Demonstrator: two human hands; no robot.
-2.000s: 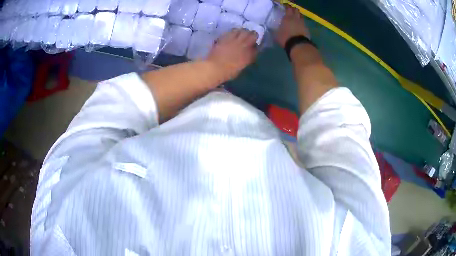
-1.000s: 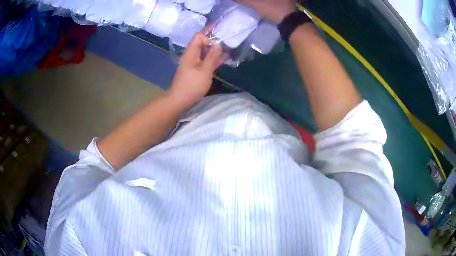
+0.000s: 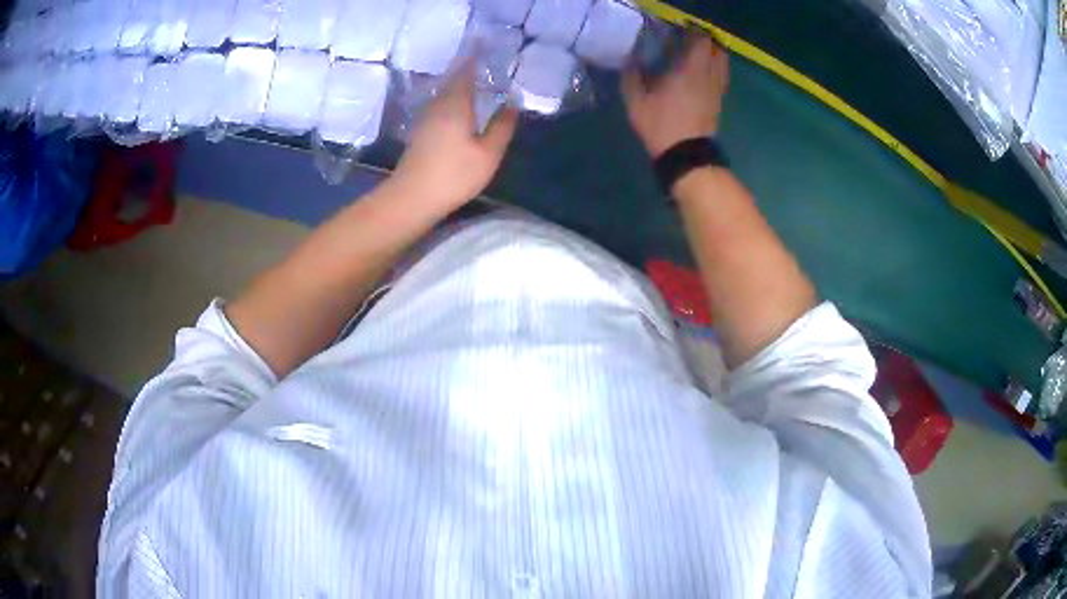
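Note:
Bagged boxes with white rounded tops and loose clear film stand in close rows from the left to the top middle of the green bench. My left hand is at the near edge of the rows, thumb and fingers around a bagged box, which it partly hides. My right hand, with a black band at the wrist, is right of the rows. Its fingers are curled at a dark, clear-looking item, too blurred to name. One bagged box lies between the hands.
Yellow tape crosses the green mat. Shiny poly bags lie at the top right. Small items sit at the right bench end. A red stool and blue plastic are below left; another red object is below right.
Since one second ago, my right hand has moved back into full view and away from the rows. My left hand remains at the near boxes. The view has shifted, showing more of the rows.

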